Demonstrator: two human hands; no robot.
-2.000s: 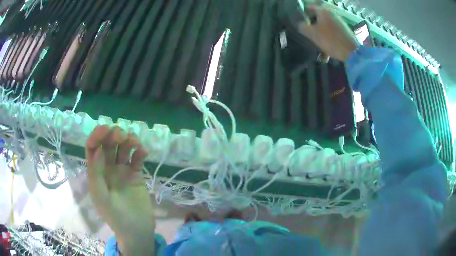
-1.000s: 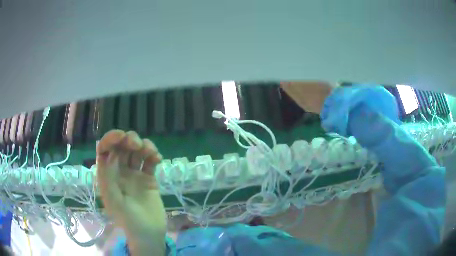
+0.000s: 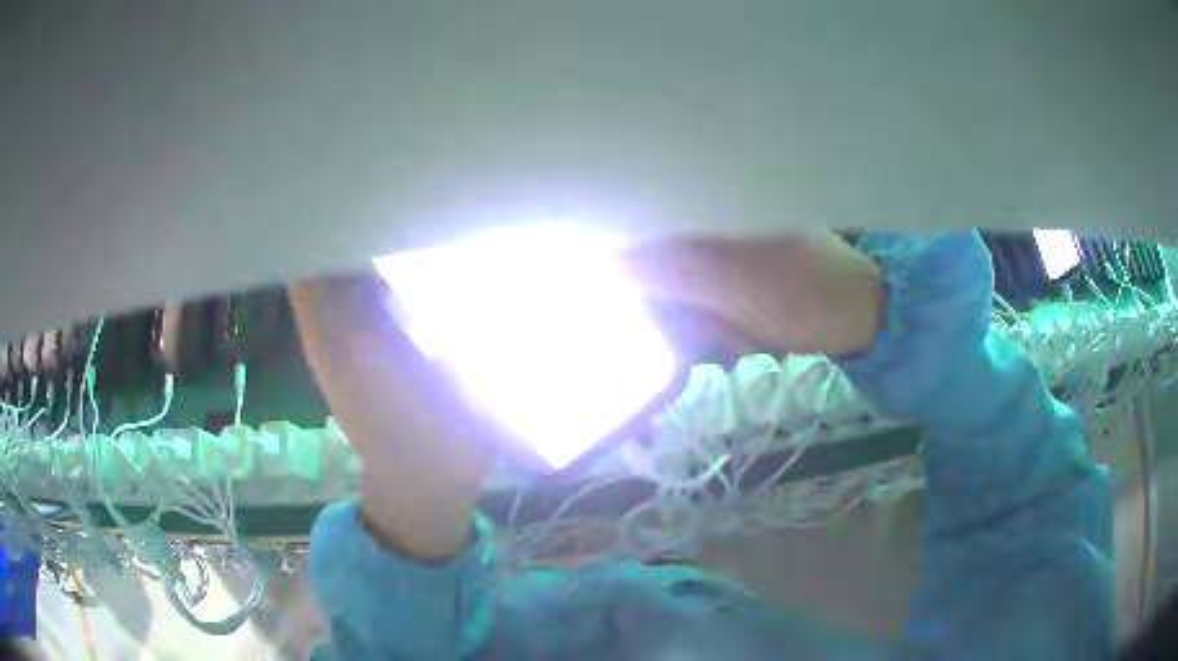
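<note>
A smartphone (image 3: 536, 342) with a glaring white screen is held up in front of the shelf, tilted, one corner pointing down. My right hand (image 3: 762, 291) is at its right side and grips it; the fingertips are lost in glare and behind the grey band above. My left hand (image 3: 401, 400) is at its left side, partly behind the phone; its fingers are hidden, so its hold cannot be told. The slotted shelf (image 3: 265, 342) lies behind, with phones on edge at the left.
A row of white chargers (image 3: 278, 448) runs along the shelf edge with tangled white cables (image 3: 220, 600) below. A broad grey surface (image 3: 581, 116) covers the top of the view. A lit phone (image 3: 1057, 253) stands at the right. Something blue (image 3: 18, 594) is at the lower left.
My right hand has come back from the shelf to the middle, with the bright phone now in view. My left hand, earlier raised with its palm showing, has moved up and right beside the phone.
</note>
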